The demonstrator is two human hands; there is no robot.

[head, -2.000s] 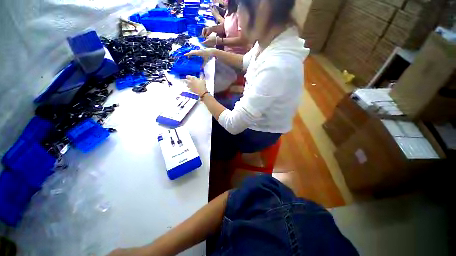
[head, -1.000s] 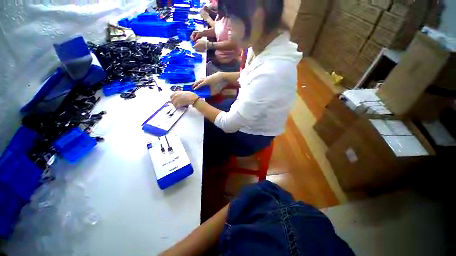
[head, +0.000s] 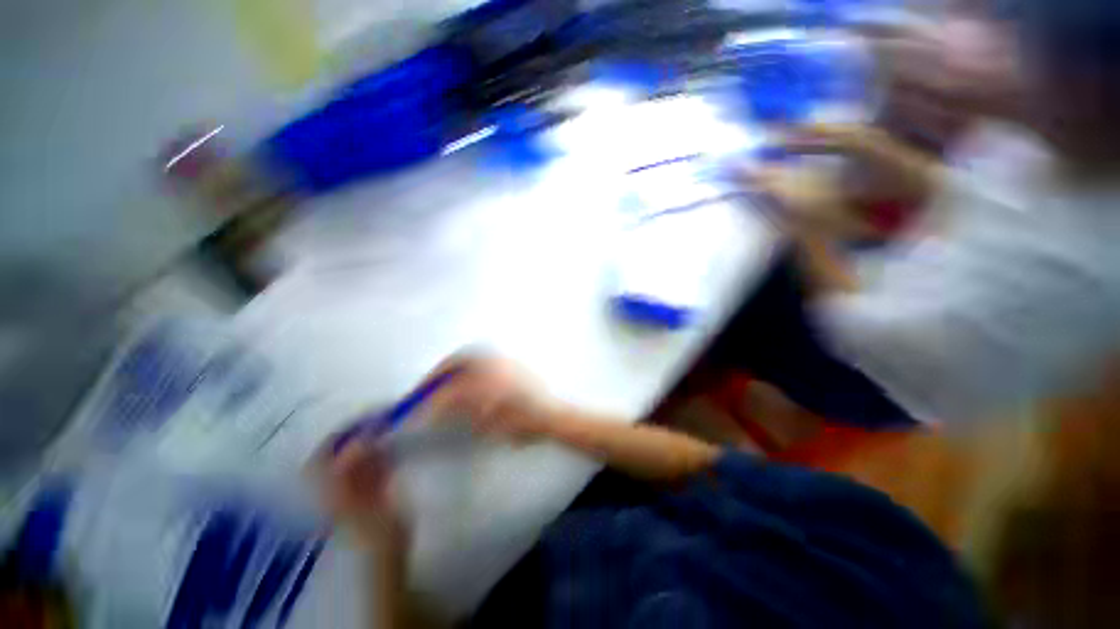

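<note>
The view is heavily blurred. My right hand (head: 494,399) and my left hand (head: 356,477) are over the white table (head: 559,455), in the lower middle. Between them they hold a narrow item with a blue edge (head: 412,406), apparently a retail box. Its print and flaps cannot be made out. A blue-ended item, apparently another retail box (head: 653,312), lies on the table toward the right edge.
Blurred blue pieces (head: 369,123) lie along the back. White and blue stacked shapes (head: 246,553) are at lower left. A person in a white top (head: 970,283) sits at the right, arms over the table. A red stool (head: 847,455) is below.
The view has swung left and blurred. Both my hands are now in the picture, holding a blue-edged item; before, only my right arm showed. Stacked shapes have come in at lower left.
</note>
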